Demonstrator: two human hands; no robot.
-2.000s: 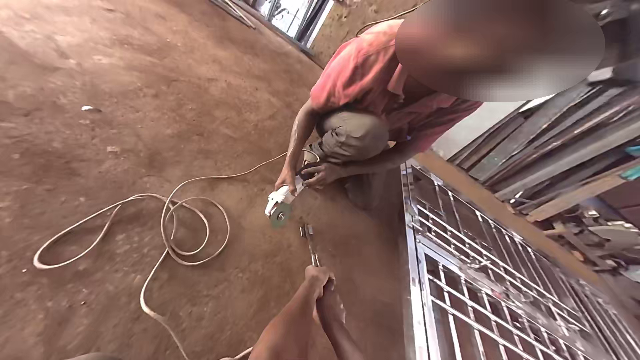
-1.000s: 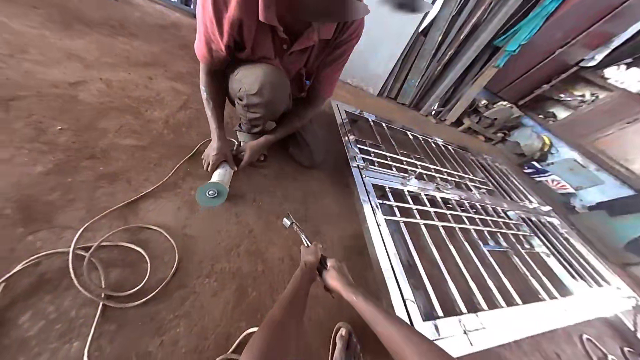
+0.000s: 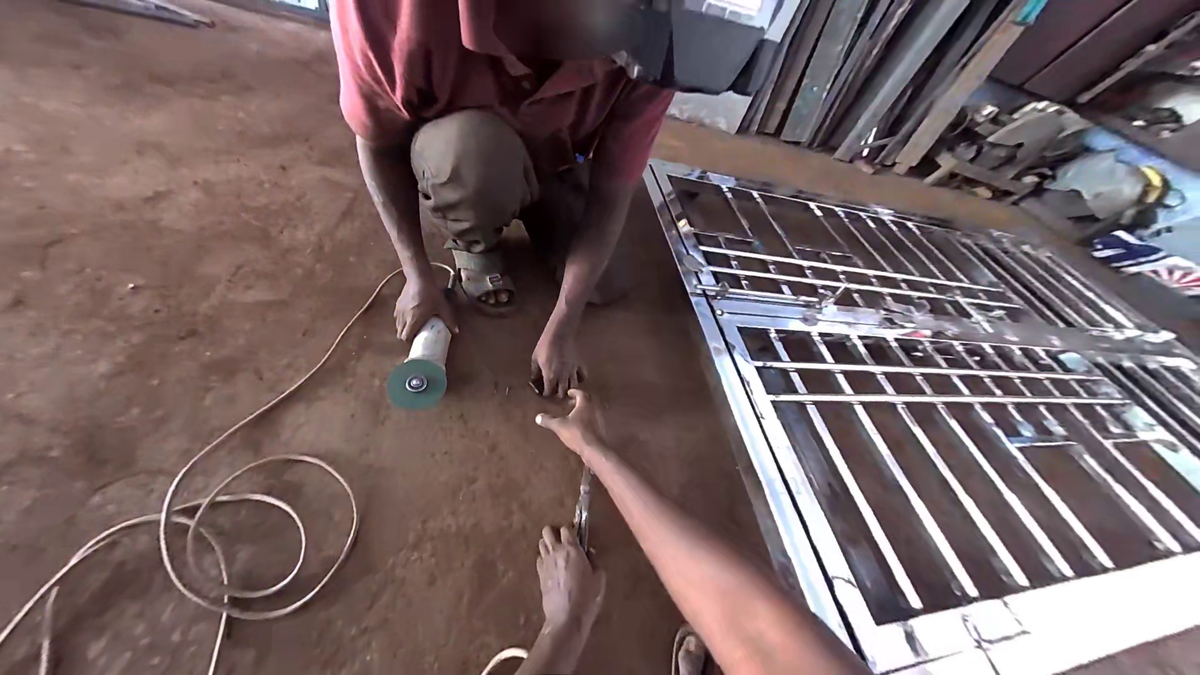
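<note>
My right hand (image 3: 574, 424) reaches forward over the dirt floor, thumb and fingers apart with nothing seen between them, close to a co-worker's hand (image 3: 559, 364). That co-worker's fingers are at a small dark piece on the ground. Lower down, my left hand (image 3: 568, 574) lies beside a slim metal hand tool (image 3: 584, 506), perhaps pliers or tongs; whether its fingers grip the handles cannot be told. The co-worker's other hand (image 3: 422, 305) rests on the pale body of an angle grinder (image 3: 429, 343), whose green disc (image 3: 416, 383) faces up.
A shiny metal grille gate (image 3: 750, 375) lies on the ground at the right. The grinder's pale cord (image 3: 352, 525) loops over the floor at the left. A co-worker (image 3: 487, 187) crouches ahead. Metal lengths (image 3: 872, 84) lean at the back, near a pile of scrap (image 3: 1022, 141).
My hands, together at the tool before, are now apart; the right one has moved forward with its fingers spread. One of the co-worker's hands has left the grinder and reached down to the floor.
</note>
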